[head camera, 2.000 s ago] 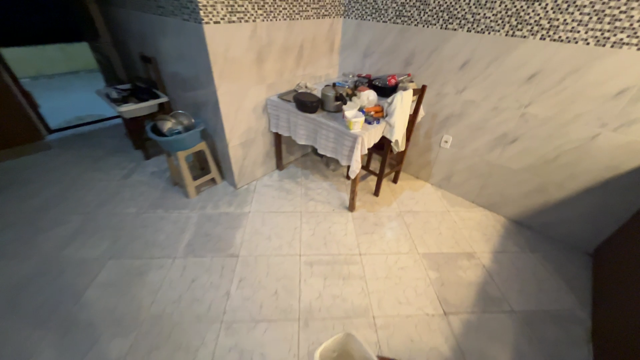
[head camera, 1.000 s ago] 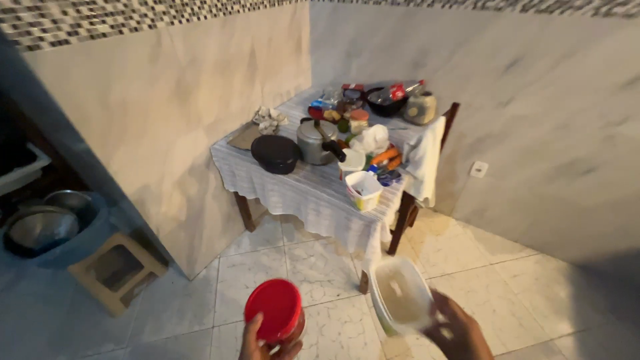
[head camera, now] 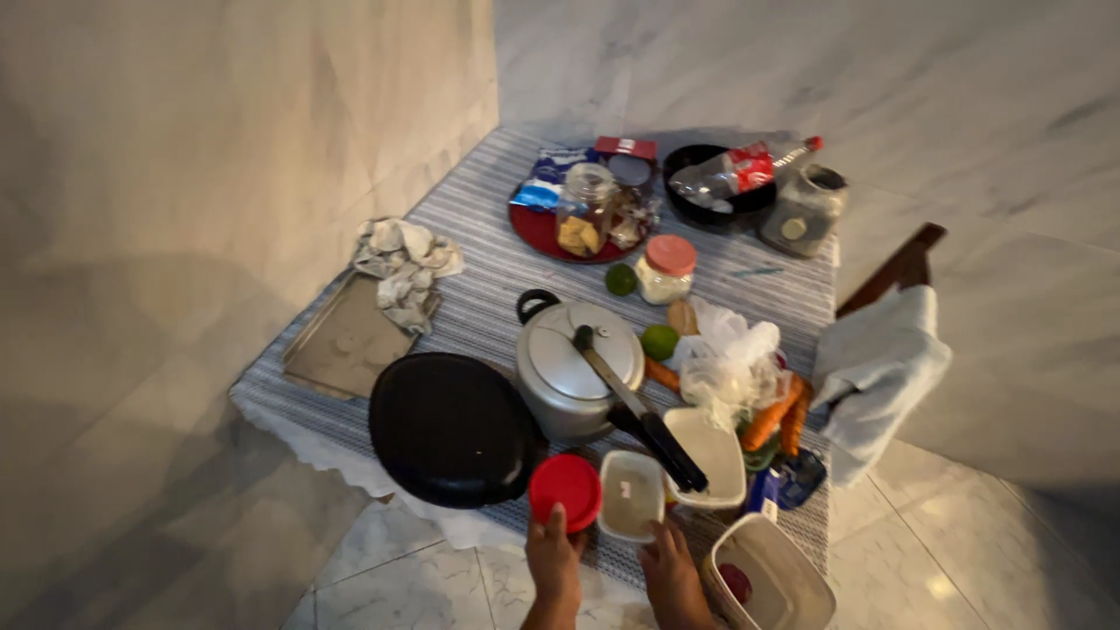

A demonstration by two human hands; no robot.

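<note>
My left hand [head camera: 554,560] holds a round container with a red lid [head camera: 565,492] at the table's front edge, its fingers at the near side. Just right of it, my right hand [head camera: 672,573] has its fingertips on the near rim of a small translucent plastic container [head camera: 631,496]. Left of the red lid lies a large black oval pan or lid [head camera: 455,429]. Behind both containers stands an aluminium pressure cooker [head camera: 577,372] with a black handle. An open white plastic tub [head camera: 710,459] sits partly under that handle. A larger open tub [head camera: 774,582] holds something dark red.
A metal baking tray [head camera: 346,337] and crumpled cloth [head camera: 404,262] lie at the left. Carrots [head camera: 774,416], a plastic bag [head camera: 731,359] and limes [head camera: 660,342] are right of the cooker. Behind are a red plate [head camera: 535,229] and a black pan [head camera: 722,210]; a chair [head camera: 892,267] stands right.
The view has come much closer to the table. Both hands, held out before the table a second ago with the red-lidded and translucent containers, are now at its front edge.
</note>
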